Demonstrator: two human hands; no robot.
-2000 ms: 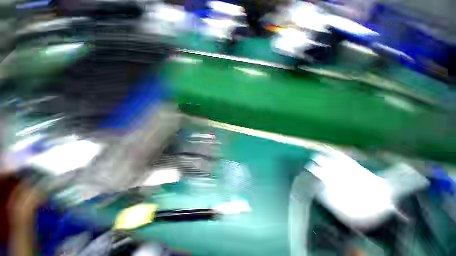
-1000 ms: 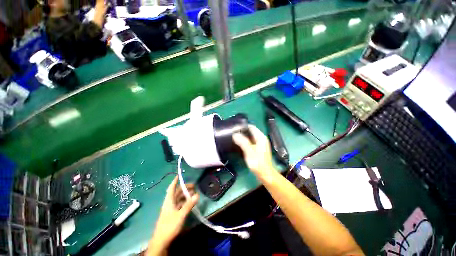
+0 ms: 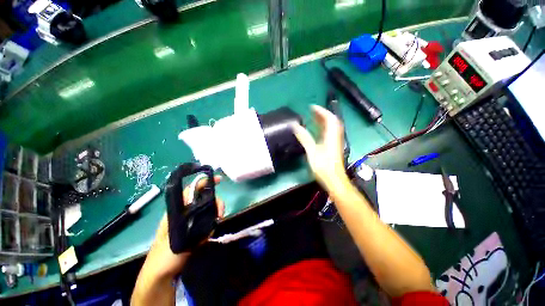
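The white camera housing (image 3: 239, 146) with its black rounded head (image 3: 283, 134) lies on its side on the green bench, its white arm pointing up. My left hand (image 3: 203, 194) holds the black camera cover (image 3: 192, 209), a hand-sized open frame, upright at the bench's front edge; the cover hides part of the hand. My right hand (image 3: 325, 146) is just right of the black head, fingers spread, holding nothing that shows. A white cable (image 3: 242, 232) hangs past the front edge below the housing.
Loose screws (image 3: 138, 170), a round screw dish (image 3: 89, 172) and a black-and-white stick tool (image 3: 122, 218) are at left. An electric screwdriver (image 3: 355, 94), power supply (image 3: 475, 75), keyboard (image 3: 502, 149), paper (image 3: 412, 197) with pliers (image 3: 448, 197) and a blue pen (image 3: 424, 159) are at right.
My left hand has picked up the black cover from the bench and let go of the cable. My right hand has come off the black head. The housing now rests on the bench.
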